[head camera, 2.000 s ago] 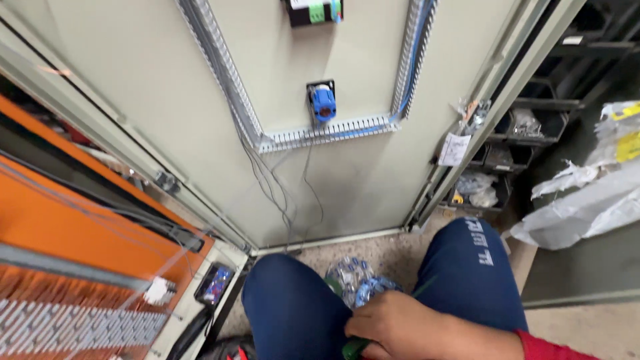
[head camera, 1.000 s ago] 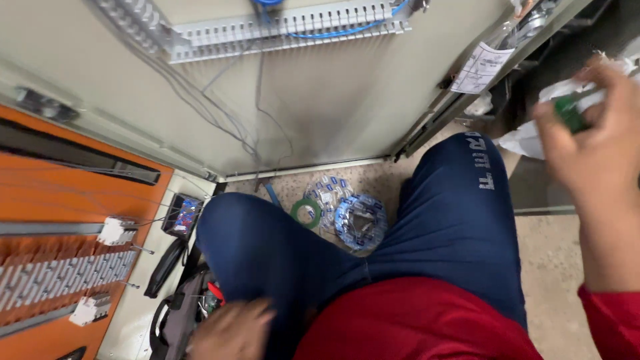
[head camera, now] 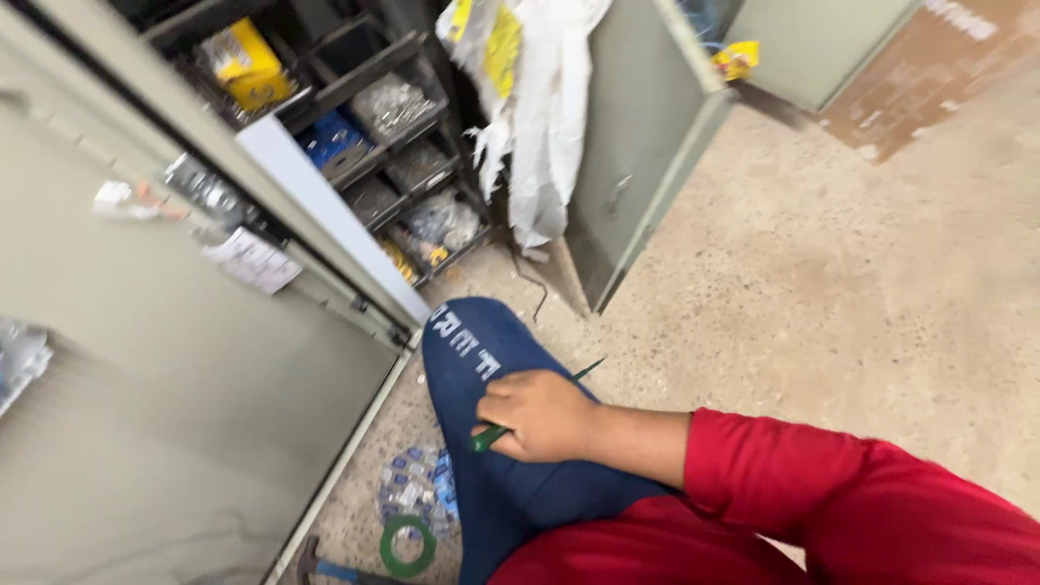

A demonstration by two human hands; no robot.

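Observation:
My right hand [head camera: 540, 414] rests on the right leg of the blue trousers [head camera: 471, 349], closed around a slim green-handled tool [head camera: 489, 437]. The tool's butt sticks out on the thumb side, and a thin dark tip points past the back of the hand. What kind of tool it is cannot be told. On the floor left of the leg lie a green ring-shaped roll [head camera: 408, 520], a bundle of clear and blue packets [head camera: 418, 487] and a hammer [head camera: 325, 569] with a blue handle. My left hand is out of view.
A grey cabinet panel [head camera: 203, 390] fills the left side. Behind it stand dark parts bins [head camera: 406, 162] with a yellow box [head camera: 244, 65] and bagged hardware. Torn white plastic sheeting [head camera: 552, 122] hangs beside a grey metal panel [head camera: 650, 138]. Brown cardboard [head camera: 910, 81] lies at the upper right.
My right hand has come down from the raised position beside the white sheeting onto the leg. My left hand has left the view. The view has swung strongly to the right.

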